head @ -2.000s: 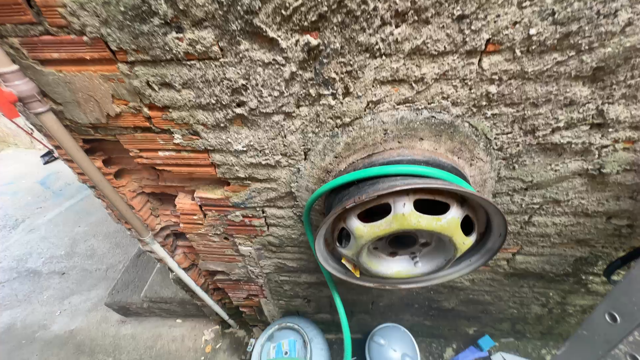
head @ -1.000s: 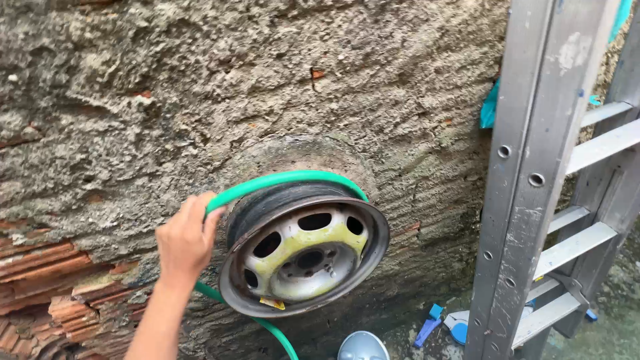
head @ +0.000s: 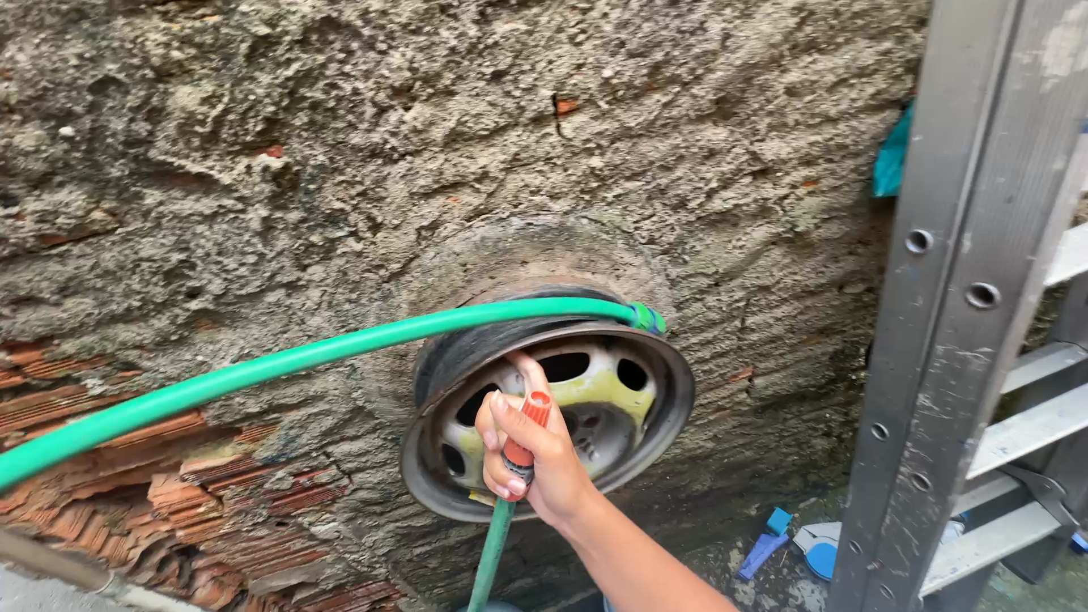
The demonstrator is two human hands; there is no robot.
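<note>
A steel car wheel rim with worn yellow paint is mounted against the rough wall. My right hand grips an orange-red hose nozzle in front of the rim's left part, one finger stretched toward the rim. Below the nozzle runs a green garden hose. Another green hose length lies across the top of the rim and leaves the view at the left. At its right end is a green and blue fitting. My left hand is out of view.
An aluminium stepladder stands at the right. Broken hollow bricks show in the wall at lower left, above a pipe. Blue plastic pieces lie on the ground beside the ladder. A teal cloth or plastic piece shows behind it.
My left hand, on the hose at the rim's left side one second ago, has left the view. My right hand has come in with the nozzle. The upper hose now stretches out to the left.
</note>
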